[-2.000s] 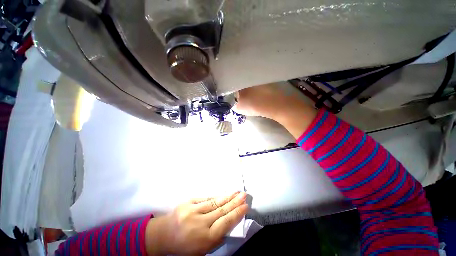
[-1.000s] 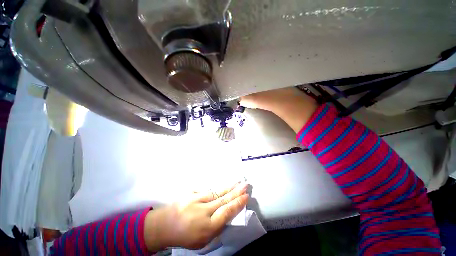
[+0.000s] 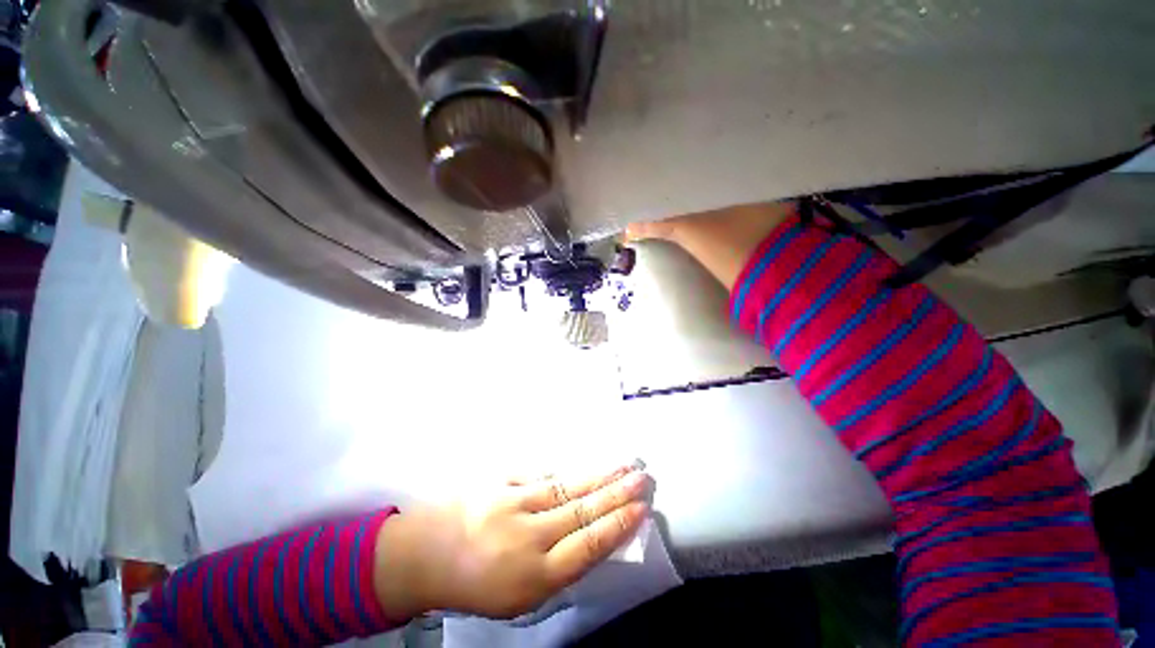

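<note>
A white garment panel (image 3: pixel 298 437) lies on the machine table under the sewing machine head (image 3: pixel 785 114), washed out by bright light. The presser foot and needle area (image 3: pixel 566 285) is above the panel. My left hand (image 3: pixel 519 544) lies flat, palm down, on the panel near the table's front edge. Its fingers are together and point right. A corner of the panel hangs over the edge below it. My right hand (image 3: pixel 690 237) reaches behind the machine head, right of the needle. Its fingers are mostly hidden, so I cannot tell what they hold.
A stack of white cut pieces (image 3: pixel 95 392) is at the left. A pale yellowish oval lamp-like part (image 3: pixel 177 272) stands left of the needle. A ridged round knob (image 3: pixel 489 142) is on the head front. Dark cables (image 3: pixel 975 228) run at the right. A printed scale lies along the table's front edge.
My right forearm has moved slightly left and up, with the hand further behind the head. More of the panel's corner hangs below my left hand, which stays on the cloth.
</note>
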